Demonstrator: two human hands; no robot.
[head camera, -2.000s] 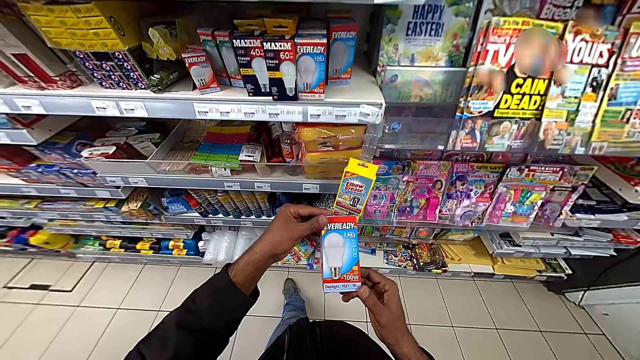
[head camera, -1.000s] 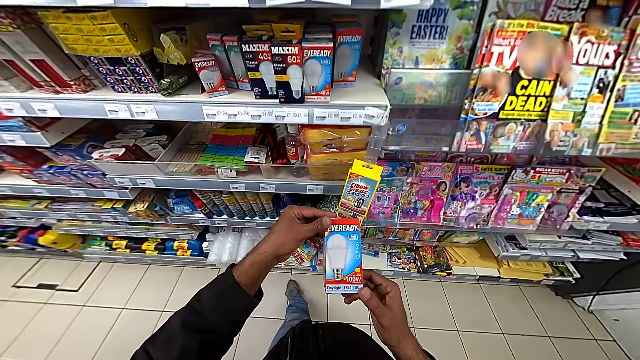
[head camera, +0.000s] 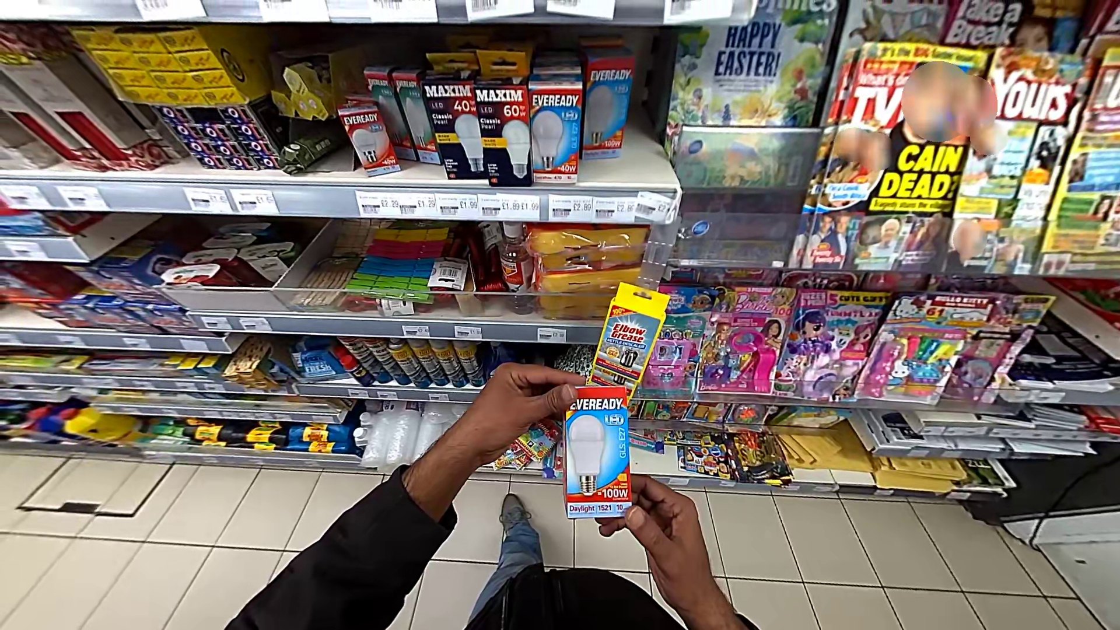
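An Eveready light bulb box (head camera: 598, 455), blue, white and red, is held upright with its printed front facing me. My left hand (head camera: 516, 411) grips its upper left corner, thumb on the front edge. My right hand (head camera: 661, 534) holds the lower right corner from below. Just behind and above the box, a yellow Elbow Grease packet (head camera: 626, 337) hangs at the shelf's end. More Eveready boxes (head camera: 556, 122) and dark Maxim bulb boxes (head camera: 503, 131) stand on the upper shelf, in front of me.
Shelf edges (head camera: 332, 203) with price labels run across the left and middle. Clothes pegs (head camera: 398, 262), yellow cloths (head camera: 588, 262) and spray cans (head camera: 420, 360) fill lower shelves. Magazines (head camera: 927, 175) line the right rack. Envelopes (head camera: 809, 446) lie low on the right. Below is a tiled floor (head camera: 350, 516).
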